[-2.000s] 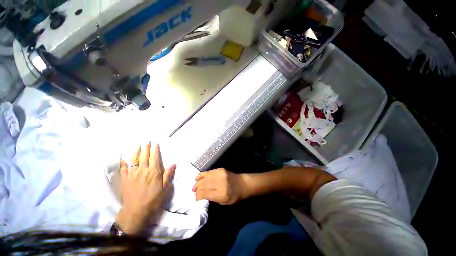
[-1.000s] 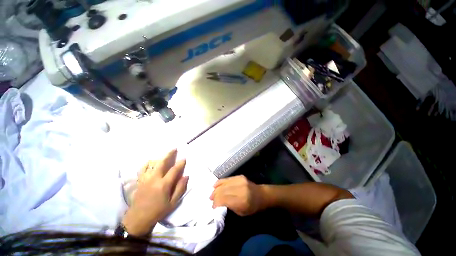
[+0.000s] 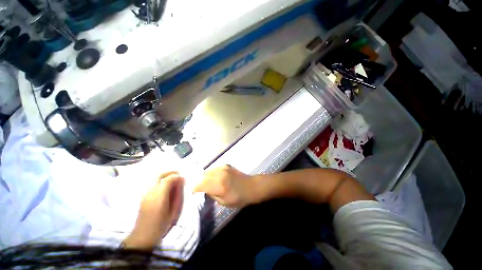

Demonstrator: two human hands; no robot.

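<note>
A white to pale lilac garment (image 3: 37,184) lies bunched on the table left of and in front of the white JACK sewing machine (image 3: 211,37). My left hand (image 3: 161,203) is on the cloth in front of the needle area, fingers curled together on it. My right hand (image 3: 224,185) is just to its right, fingers pinching the garment's edge near the table's front edge. The cloth between my hands is overexposed, so the exact edge is hidden. The presser foot and needle area (image 3: 164,142) is just beyond my hands, with a dark knob beside it.
Thread snips (image 3: 243,90) and a yellow block (image 3: 274,80) lie on the machine bed. A measuring strip (image 3: 296,147) runs along the table's front edge. A clear parts tray (image 3: 351,68) is at the right end, above a translucent bin (image 3: 396,142) holding white cuttings (image 3: 346,150).
My right hand has moved left and up, close to my left hand. My left hand has gone from flat to curled. The garment edge has moved in with them, and the view has shifted closer to the machine.
</note>
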